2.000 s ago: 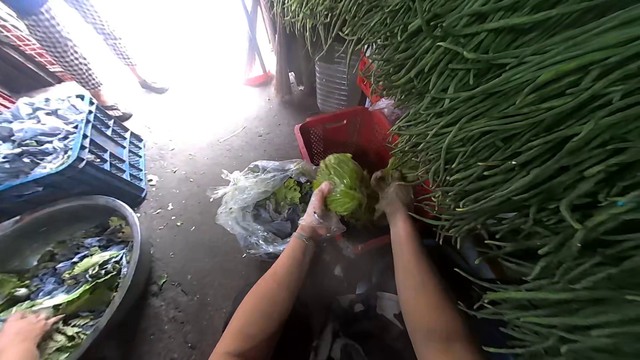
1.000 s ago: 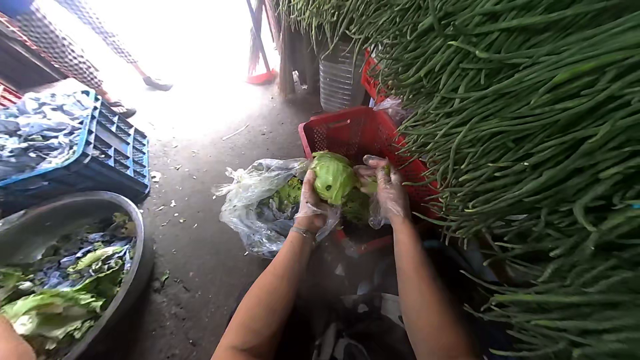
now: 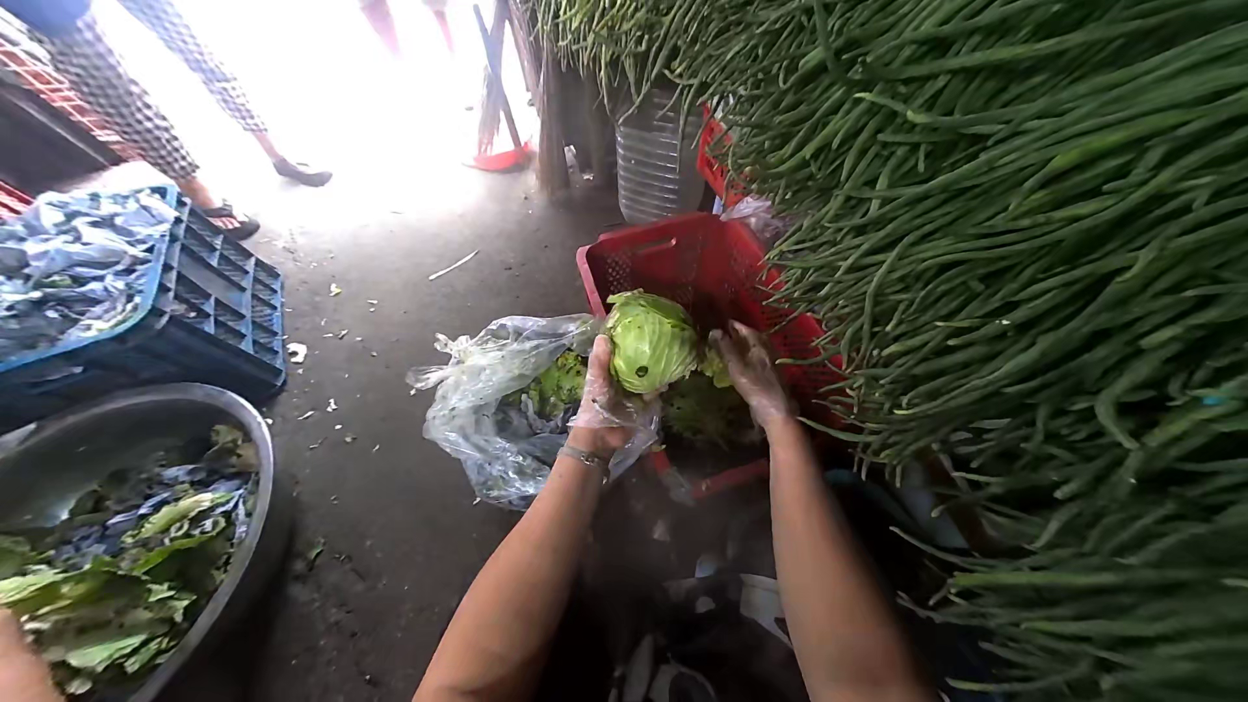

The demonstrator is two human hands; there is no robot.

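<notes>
A green cabbage head (image 3: 650, 343) with a small dark hole rests in my left hand (image 3: 606, 400), which wears a clear plastic glove and has a bracelet at the wrist. My right hand (image 3: 751, 370), also gloved, is just right of the cabbage, beside a loose yellow-green leaf (image 3: 717, 368); whether its fingers touch that leaf is unclear. Behind and below the hands is a red plastic crate (image 3: 673, 255) with leafy matter near its front. A clear plastic bag (image 3: 475, 395) holding leaves and dark scraps lies open left of my left hand.
Long green beans (image 3: 1024, 244) are heaped along the right. At left are a blue crate (image 3: 219, 292) of bluish scraps and a metal basin (image 3: 255, 439) of leaves, with another person's hand (image 3: 21, 658) beside it. A person's legs (image 3: 127, 107), a red dustpan (image 3: 502, 158) and a ribbed clear container (image 3: 655, 161) are farther back.
My right hand has moved a little away from the cabbage since a second ago, while my left hand keeps hold of it. The cabbage looks paler and smoother than two seconds ago.
</notes>
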